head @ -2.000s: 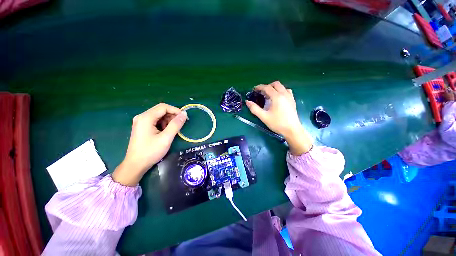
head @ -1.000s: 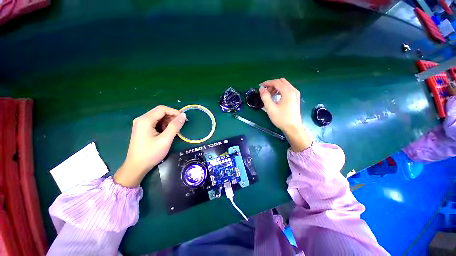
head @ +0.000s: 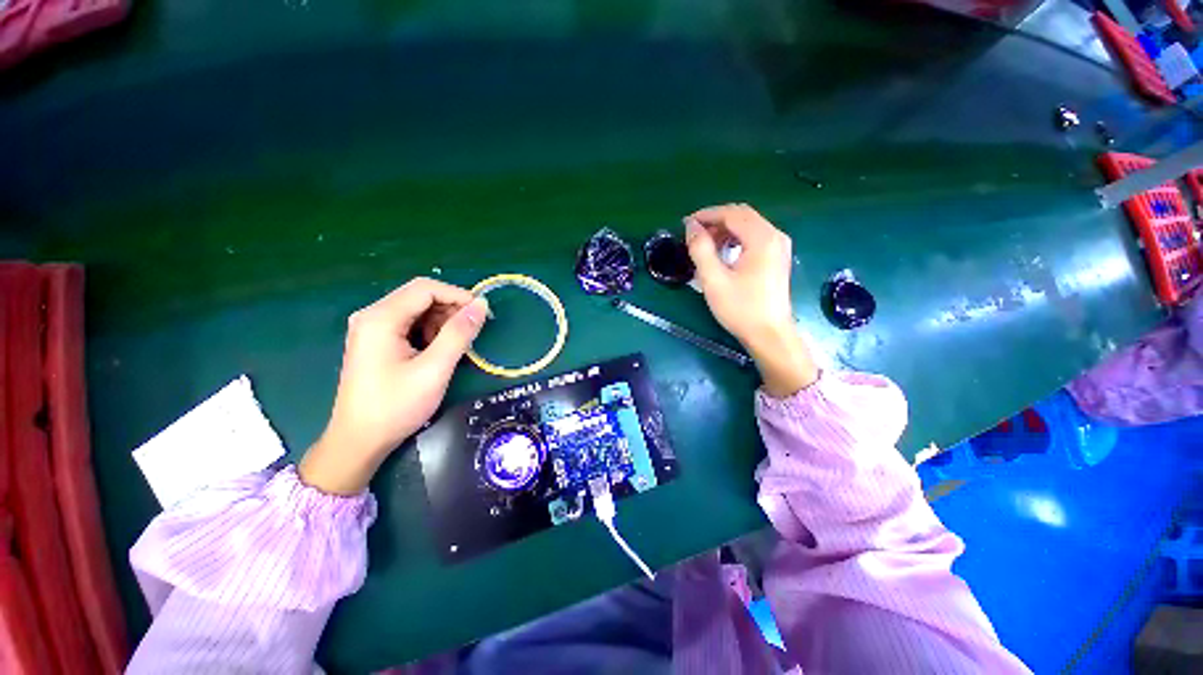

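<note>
My left hand (head: 409, 363) grips the left edge of a thin yellow-tan ring (head: 558, 330) between thumb and fingers, above the jig. My right hand (head: 745, 277) has its thumb and fingertips pinched together; a small pale bit shows at the fingers, too small to name. A round black unit (head: 668, 259) lies just left of the right fingertips. A dark crinkled clump (head: 606, 264) lies left of that unit. The black jig plate (head: 462, 514) carries a socket glowing white-violet (head: 513, 459) and a blue board (head: 594, 452) with a white cable (head: 625, 545) plugged in.
A slim dark rod (head: 683, 332) lies between jig and right hand. Another round black unit (head: 848, 302) lies right of my right hand. A white paper (head: 209, 442) lies by my left sleeve. Red trays (head: 46, 462) stand at left, another (head: 1158, 224) far right near another person's sleeve (head: 1137, 376).
My right hand was over the round black unit; it has moved slightly right and up, leaving the unit uncovered on the surface. My left hand and the ring have hardly moved.
</note>
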